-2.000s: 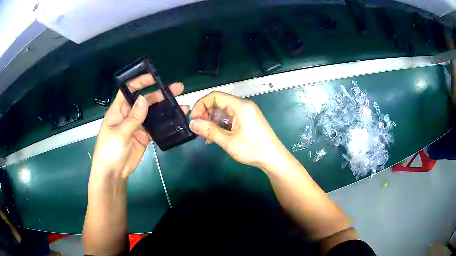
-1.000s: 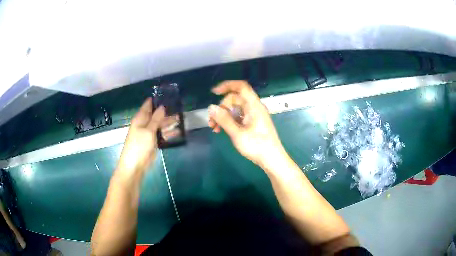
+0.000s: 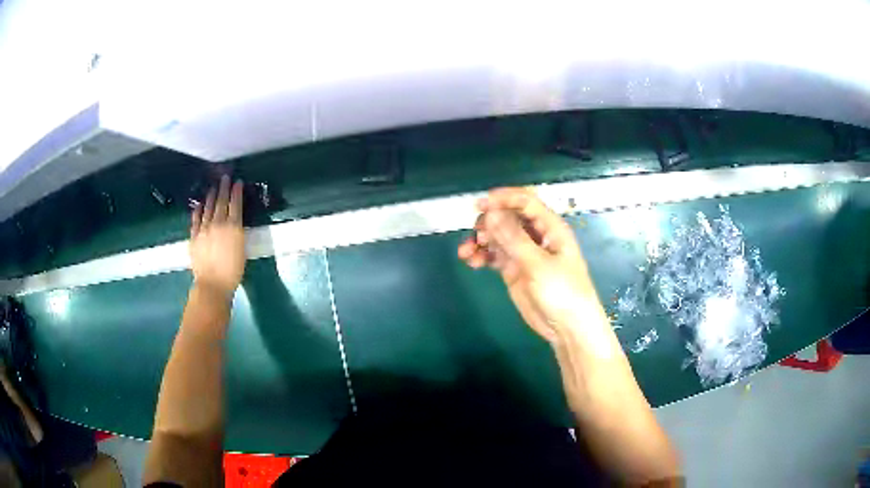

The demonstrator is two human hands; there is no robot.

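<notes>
My left hand (image 3: 217, 243) reaches across the metal rail (image 3: 401, 219) onto the conveyor belt (image 3: 448, 172). Its fingers are straight and slightly apart, with the tips over a dark cluster of black housings (image 3: 259, 200); its thumb is hidden and no housing shows gripped in it. My right hand (image 3: 534, 257) is raised in front of the rail, fingers curled and thumb side inward. A clear film piece between its fingers cannot be made out for certain. The whitish film scrap pile (image 3: 715, 300) lies on the green workbench (image 3: 420, 305) to the right of my right hand.
A white overhead cover (image 3: 401, 71) hides the far part of the belt. More black housings (image 3: 383, 162) lie spaced along the belt, some further right (image 3: 575, 138). Red plastic (image 3: 256, 469) shows below the bench. Another person's arm (image 3: 19, 396) is at the far left edge.
My left hand has let go of the black housing it held and moved left onto the belt. My right hand has moved right. The overhead cover now fills more of the top.
</notes>
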